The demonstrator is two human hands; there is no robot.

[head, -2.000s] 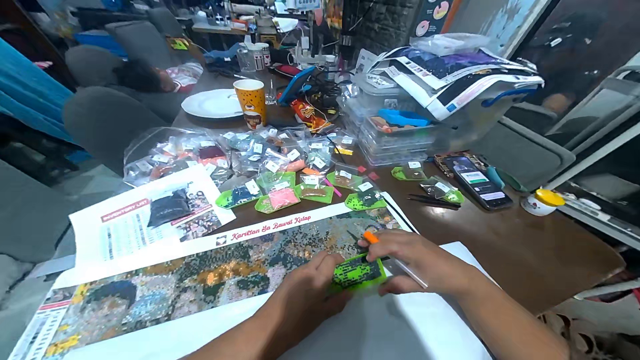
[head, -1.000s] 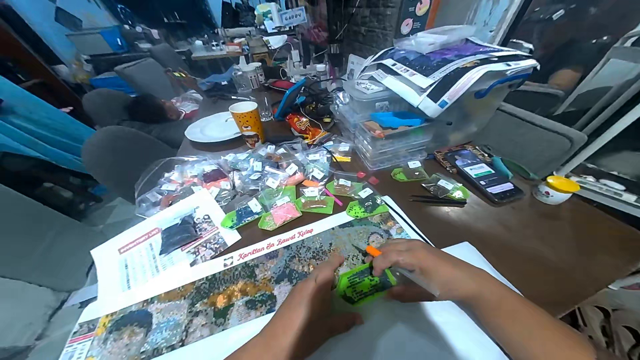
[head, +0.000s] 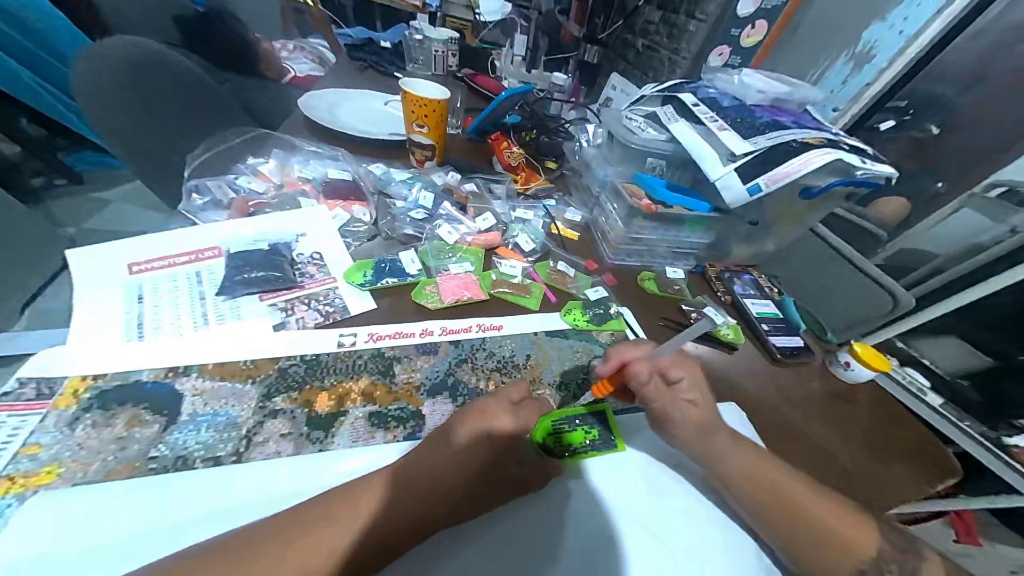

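Note:
My left hand (head: 496, 440) grips the left end of a small green tray (head: 578, 432) that holds dark diamond-painting drills. Between the fingers of my right hand (head: 664, 388) is a clear applicator pen (head: 678, 339) with an orange grip, its tip pointing down at the tray's upper edge. Both hands are over a long diamond-painting canvas (head: 344, 404), partly covered in tiny coloured drills, with white sheeting (head: 512, 520) nearer me. Beyond its top margin lie several green trays, one with pink drills (head: 462, 288), beside many small labelled plastic bags (head: 416, 200).
A printed inventory sheet (head: 176, 312) bears a bag of black drills (head: 258, 270). Further back stand a white plate (head: 344, 112) and an orange paper cup (head: 425, 120). Clear plastic boxes (head: 656, 232), tweezers (head: 696, 334), a phone (head: 764, 312) and a yellow-lidded jar (head: 860, 362) are at right. A person (head: 248, 48) is at back left.
The pen in my right hand now tilts up to the right, with its tip at the tray; earlier its orange part pointed up to the left. My left hand still holds the tray.

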